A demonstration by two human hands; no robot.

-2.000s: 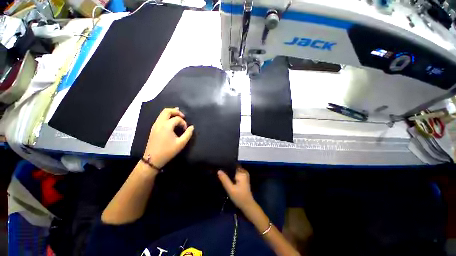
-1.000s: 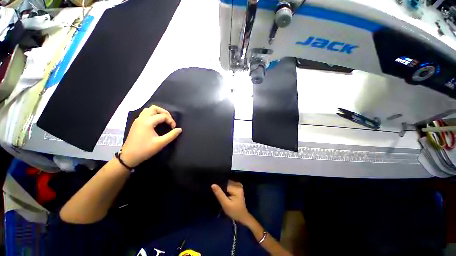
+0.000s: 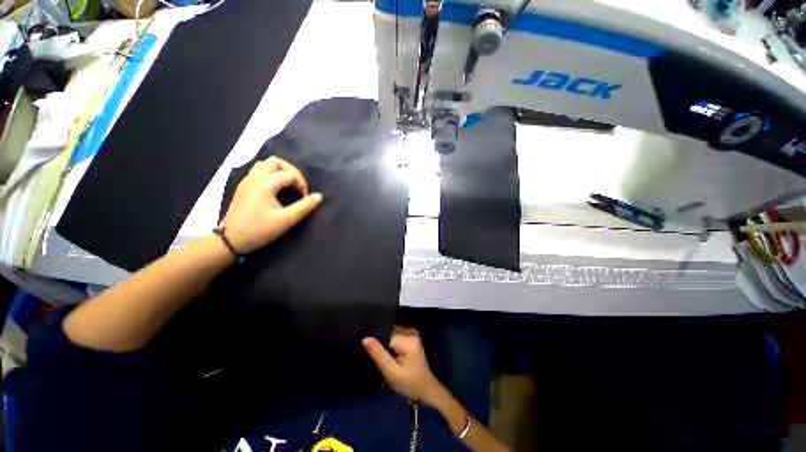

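Note:
A large black fabric panel [image 3: 345,229] lies left of and under the needle area, its curved top edge on the table and its lower end hanging over the front edge. My left hand [image 3: 269,205] rests on its left part, thumb and fingers curled together, pinching the cloth as far as I can see. My right hand [image 3: 402,362] grips the panel's lower right edge below the table front. The presser foot [image 3: 403,150] is washed out by bright light at the panel's right edge. The sewing machine [image 3: 566,66] stands over it.
A narrow black fabric strip [image 3: 480,199] lies right of the needle. A long black panel [image 3: 177,141] lies far left. Thread snips [image 3: 626,212] lie on the bed at right. Red-handled scissors [image 3: 783,243] are at the far right edge.
The large panel's visible part has grown longer toward me, with my right hand lower. My left hand has shifted left and slightly up on the cloth. The camera view has also shifted.

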